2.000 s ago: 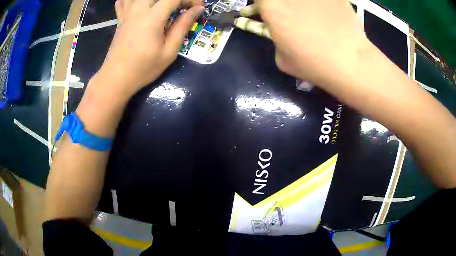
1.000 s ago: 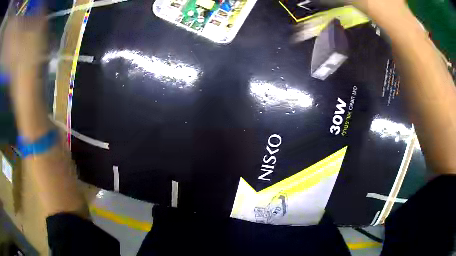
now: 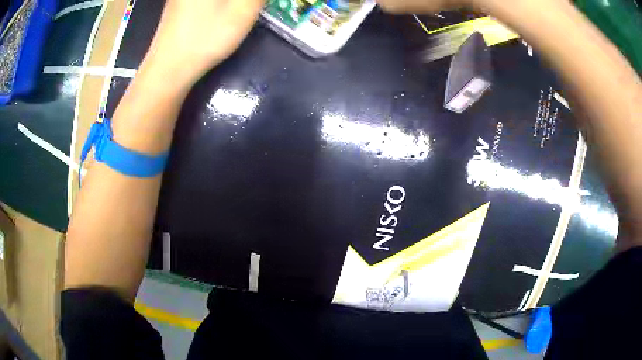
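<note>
A white open housing (image 3: pixel 318 48) lies at the top edge, its upper part cut off. It holds a green circuit board (image 3: pixel 285 5) with blue and yellow parts. My left hand (image 3: pixel 211 28) is at the housing's left side; its fingers are cut off by the top edge, so its grip is hidden. It wears a bright blue wrist band (image 3: pixel 127 156). My right hand (image 3: pixel 450 4) is at the top edge, right of the housing, mostly cut off and blurred; whether it holds anything cannot be told.
A glossy black printed sheet (image 3: pixel 281 190) covers the dark green bench (image 3: pixel 39 172), with tan and white tape (image 3: pixel 89 105) along its sides. A blue bin (image 3: pixel 28 60) with tiny metal pieces is at the upper left. A blue object (image 3: pixel 539 329) is at the bottom right.
My left hand has come back from the far left, near the bin, to the housing. My right hand has moved left towards the housing. The housing sits further right than one second ago.
</note>
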